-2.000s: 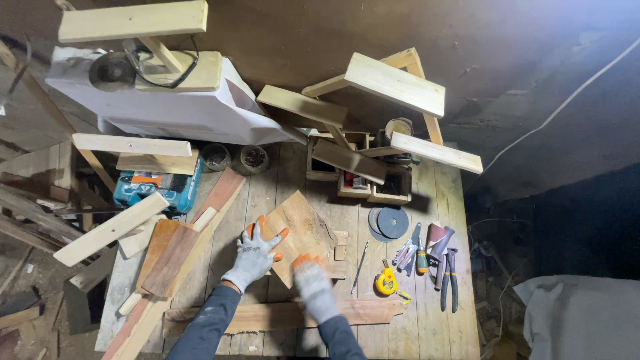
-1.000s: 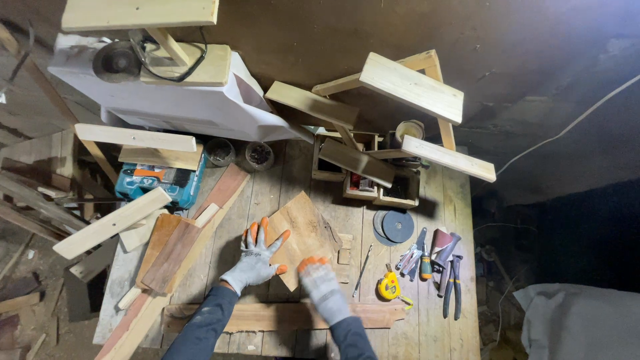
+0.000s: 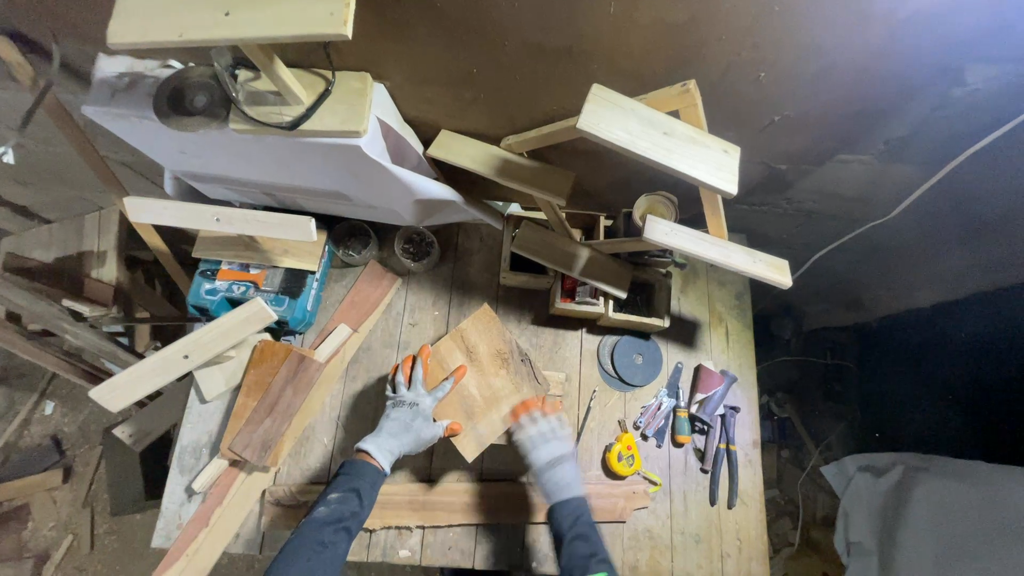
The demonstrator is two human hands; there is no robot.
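A thin square wooden board (image 3: 482, 376) lies turned cornerwise on the plank workbench (image 3: 424, 312). My left hand (image 3: 412, 412), in a grey glove with orange fingertips, rests spread at the board's left edge, thumb and fingers apart. At the lower right edge is my right hand (image 3: 546, 440), gloved alike and blurred, its fingertips on or just over the board; whether it grips anything cannot be seen. Small wooden pieces (image 3: 554, 384) show past the board's right edge. A long rough-edged plank (image 3: 448, 504) runs below both hands, partly under the forearms.
On the right lie sanding discs (image 3: 636, 360), a yellow tape measure (image 3: 624, 456), a screwdriver (image 3: 681, 420), pliers (image 3: 726, 460) and a pencil-like tool (image 3: 587, 414). Wooden boxes (image 3: 640, 312) stand behind. Stacked boards (image 3: 280, 408) and a teal tool case (image 3: 304, 300) are on the left.
Both hands stay at the board. The left hand's fingers lie close to the board's left edge, as before. The right hand has shifted slightly along the lower right edge.
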